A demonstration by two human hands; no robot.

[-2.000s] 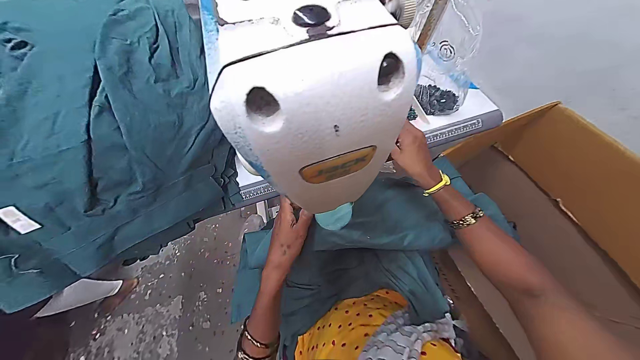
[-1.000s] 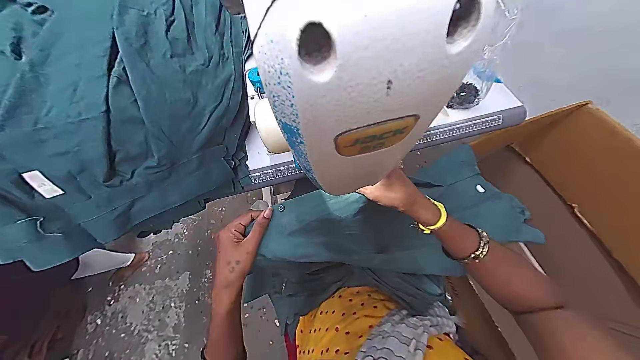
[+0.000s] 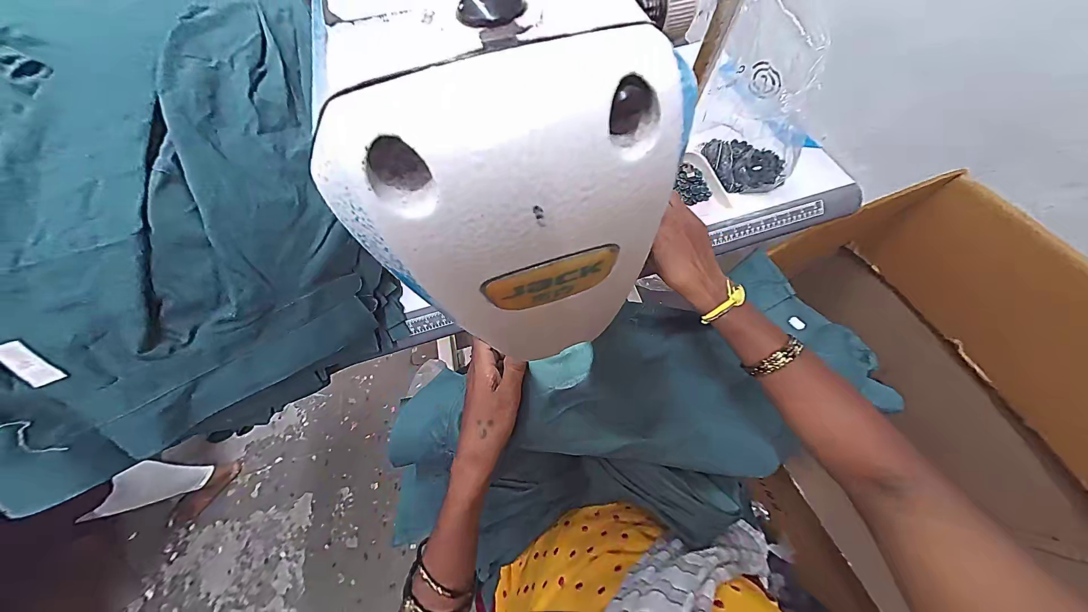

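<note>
The white head of a Jack sewing machine fills the upper middle and hides its needle area. A teal fabric garment lies over my lap and runs up under the head. My left hand is at the garment's edge beside the head's lower tip, fingertips hidden behind the machine. On the head's right side is my right hand, its fingers also out of sight. Small dark buttons in a white tray lie just beyond it, beside a clear plastic bag of dark buttons.
Stacked teal garments cover the left side. An open cardboard box stands at the right, by the table edge with its ruler strip. At lower left, another person's foot shows on the speckled floor.
My left hand has moved up and right, from the open cloth to the machine's lower tip. My right hand has gone up along the head's right side. The view has shifted.
</note>
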